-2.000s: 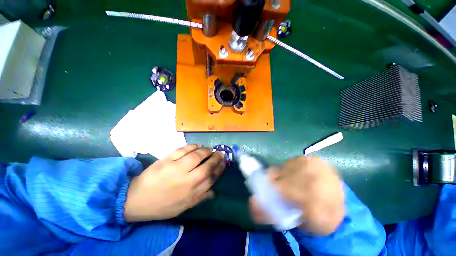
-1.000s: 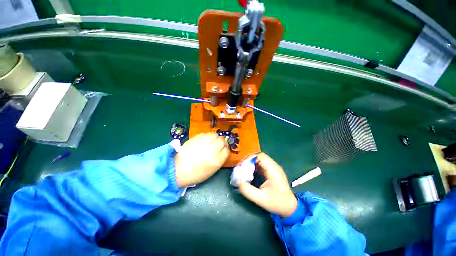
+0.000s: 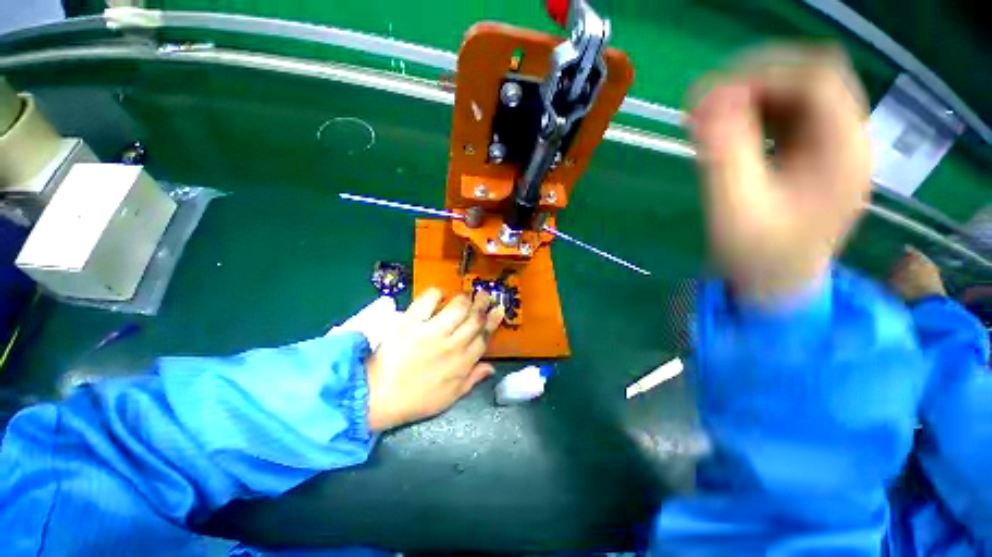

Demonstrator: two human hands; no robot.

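The orange toggle press (image 3: 435,272) stands in front of me with its linkage raised. A small round component (image 3: 498,298) sits at the nest on its base. My left hand (image 3: 433,354) lies over the base's left front, fingertips touching the component's edge; whether they grip it is hard to tell. My right hand (image 3: 778,163) is raised at the right, blurred, fingers curled, with no object visible in it. The white glue bottle (image 3: 521,385) with a blue cap lies on the mat just in front of the base.
Another round component (image 3: 389,277) and a partly covered white wipe (image 3: 373,318) are left of the base. A thin rod (image 3: 397,205) crosses the press. A white stick (image 3: 655,378) lies right. A white box (image 3: 96,231) stands left. Another person's hand (image 3: 917,274) shows far right.
My right hand has let go of the glue bottle, now lying on the mat, and has risen to the upper right. My left hand has shifted slightly down, showing more of the component.
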